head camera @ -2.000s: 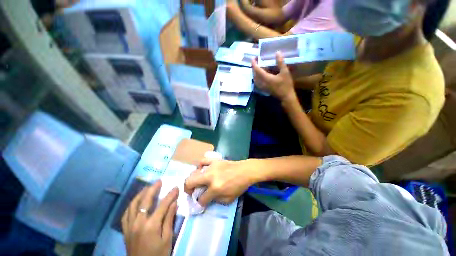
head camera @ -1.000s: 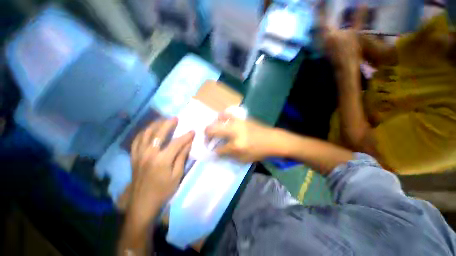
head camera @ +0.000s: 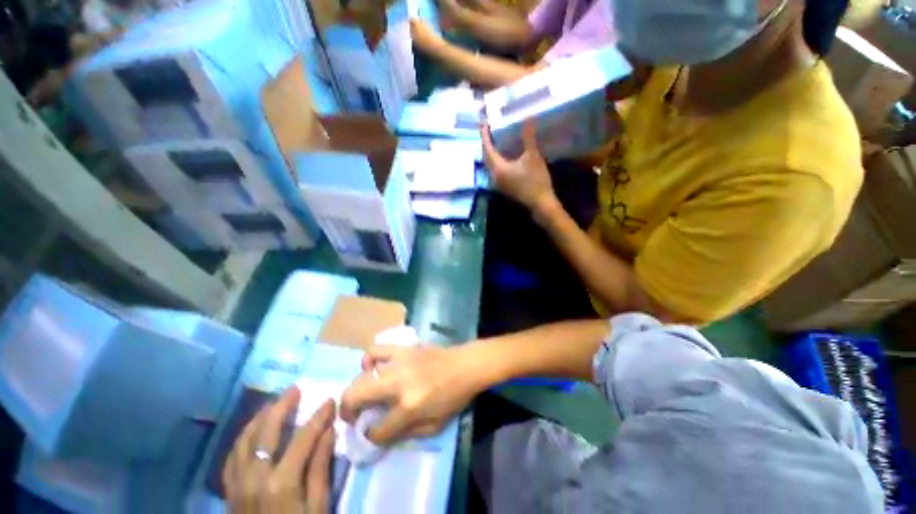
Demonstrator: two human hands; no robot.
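Observation:
A flat box blank (head camera: pixel 296 313), light blue and white with a dark printed picture, lies on the green bench under my hands. Its plain brown flap (head camera: pixel 363 321) shows at the far end. My right hand (head camera: pixel 407 390) holds a crumpled white cloth (head camera: pixel 364 438) pressed on the white panel; part of the cloth also shows beyond the fingers. My left hand (head camera: pixel 281 464) lies flat on the blank to the left, fingers spread, a ring on one finger, holding nothing. Its wrist is cut off by the bottom edge.
Opened blue boxes (head camera: pixel 136 387) stand at left. An open-top box (head camera: pixel 354 206) stands ahead, beside stacked boxes (head camera: pixel 186 166). Loose flat pieces (head camera: pixel 440 161) lie farther along the bench (head camera: pixel 442 271). A person in yellow (head camera: pixel 748 191) holds a box (head camera: pixel 552 105). A blue crate (head camera: pixel 854 402) is at right.
The view tilted down and back up. My hands stay on the blank, the right still with the cloth. The neighbour's box has been turned.

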